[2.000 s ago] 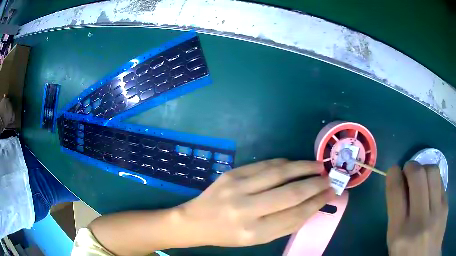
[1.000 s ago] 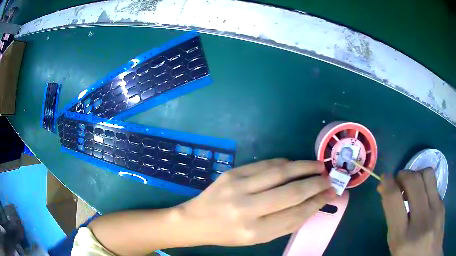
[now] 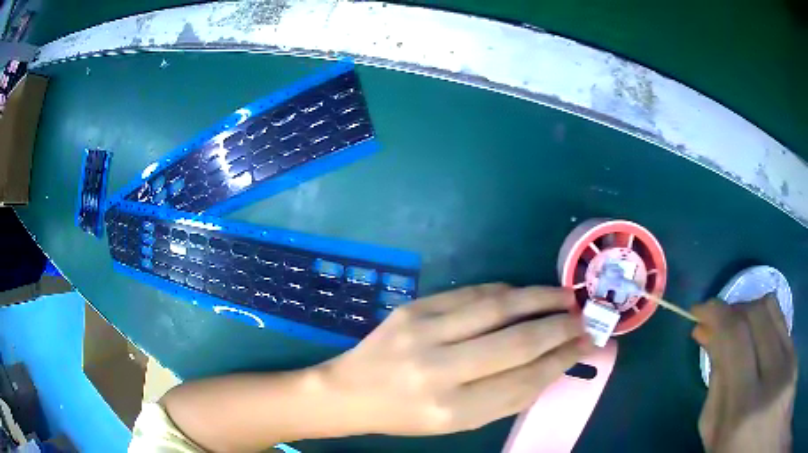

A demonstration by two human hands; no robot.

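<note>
A pink handheld fan lies on the green tabletop, its round head (image 3: 657, 265) away from me and its flat handle (image 3: 567, 403) running down out of the frame, with a dark oval near the top. My left hand (image 3: 461, 358) lies over the fan's left side, fingertips at a small white label (image 3: 601, 322) folded out from the hub. My right hand (image 3: 751, 372) pinches a thin pale stick (image 3: 672, 307), its far end at the white hub (image 3: 617, 272). A white round dish (image 3: 764, 281) lies partly hidden behind my right hand.
Two blue-edged black sheets of ovals (image 3: 292, 133) (image 3: 257, 270) lie at the left, overlapping at one end. A short offcut (image 3: 93, 190) lies beside them. Cardboard boxes (image 3: 19, 142) (image 3: 113, 358) stand at the left edge. A scuffed white rail (image 3: 496, 55) crosses the back.
My right hand has shifted slightly to the right with the stick, whose end stays at the hub. My left hand and the fan have hardly moved. The person at the left edge has left view.
</note>
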